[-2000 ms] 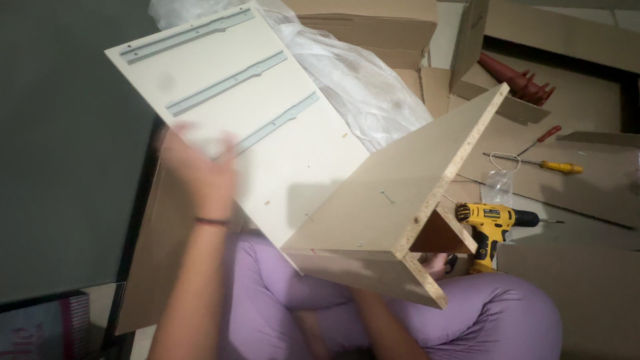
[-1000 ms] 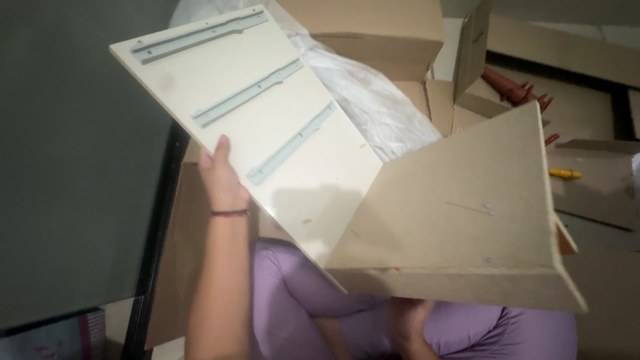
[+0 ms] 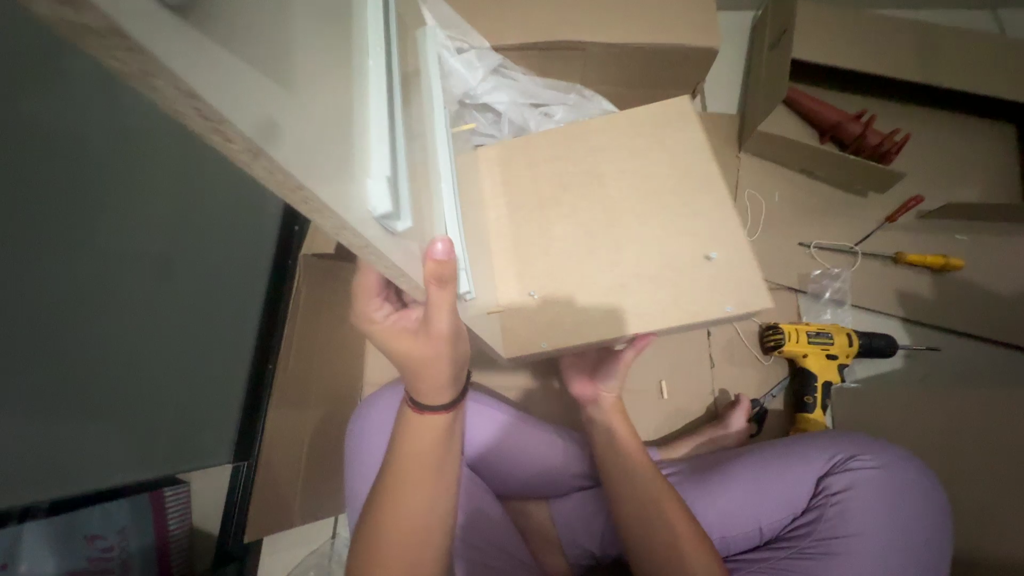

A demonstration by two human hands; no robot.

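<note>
My left hand (image 3: 416, 320) grips the lower edge of a white particleboard panel (image 3: 264, 104), thumb on its inner face. Metal drawer runners (image 3: 448, 168) are fixed to that face. A second board (image 3: 608, 224), light brown, joins the panel at an angle and has small metal fittings on its face. Under its lower edge my right hand (image 3: 604, 372) supports it, with part of the fingers hidden. Both boards are held up over my crossed legs.
Right of my knees lie a yellow cordless drill (image 3: 816, 344), scissors (image 3: 764, 404), a yellow-handled screwdriver (image 3: 928, 260) and a red-handled one (image 3: 904, 210). Reddish cone-shaped parts (image 3: 848, 124) rest in a cardboard box (image 3: 824, 164). Plastic wrapping (image 3: 528, 96) lies behind the boards. A dark panel (image 3: 136, 264) stands left.
The joined boards have been turned, so the runner panel now rises steeply at the left and the brown board's face shows broadly. My right hand, mostly hidden before, shows under the board.
</note>
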